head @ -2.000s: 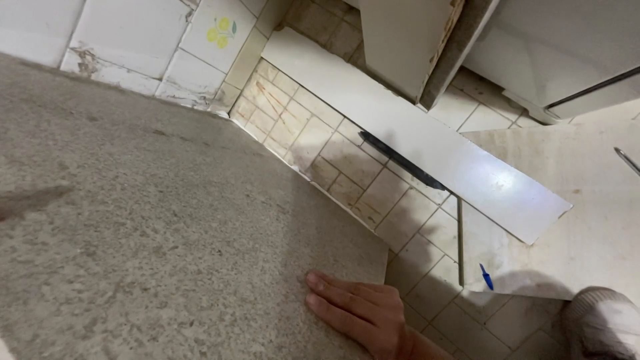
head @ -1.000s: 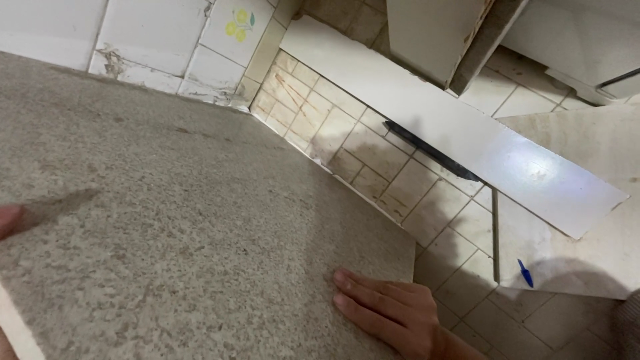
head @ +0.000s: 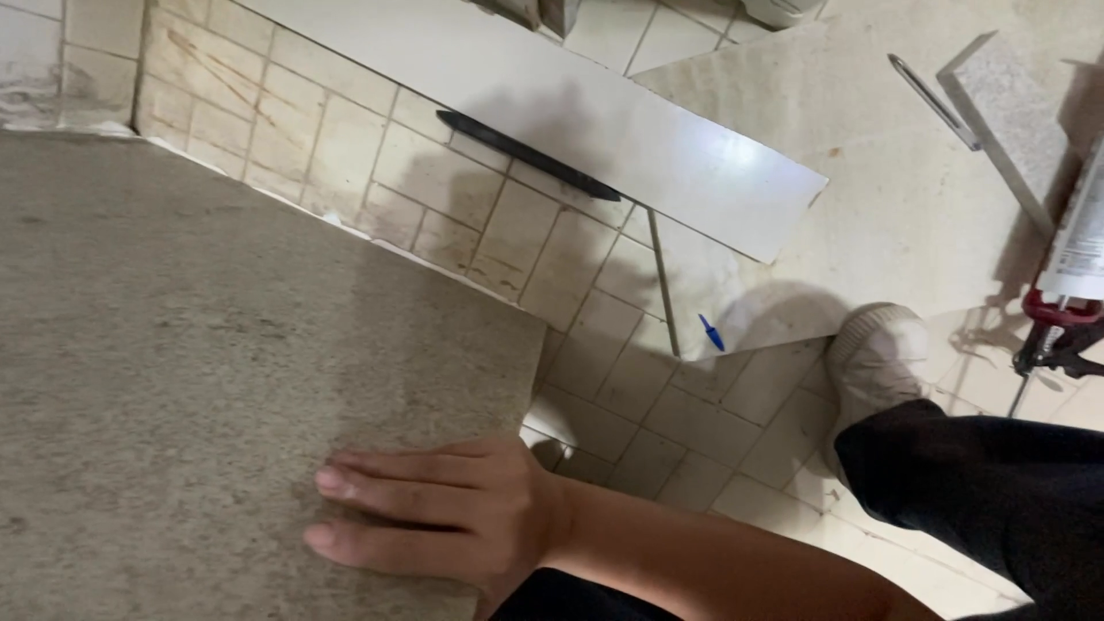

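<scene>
My right hand (head: 431, 513) lies palm down on a grey speckled countertop slab (head: 190, 345), near its right edge, with nothing visible held and its fingers slightly apart. The forearm comes in from the lower right. My left hand is out of view. A pale bead or strip runs along the slab's far edge, beside the tiles. Beyond that edge, a long white board (head: 552, 95) lies across the tiled floor and a pale sheet. A dark, narrow bar with pointed ends (head: 528, 156) lies along the board's near side. A blue pen cap (head: 711, 332) rests on the sheet's corner.
The pale sheet (head: 871, 216) covers floor at the right. On it are a pen-like metallic object (head: 934, 101) and a grey slab offcut (head: 1013, 121). A caulking gun with a white cartridge (head: 1078, 250) is at the right edge. A shoe (head: 878, 358) and dark trouser leg stand below.
The view has shifted toward the right, bringing the caulking gun and leg into sight. The fingers at the left edge one second ago are out of view. My right hand remains on the slab.
</scene>
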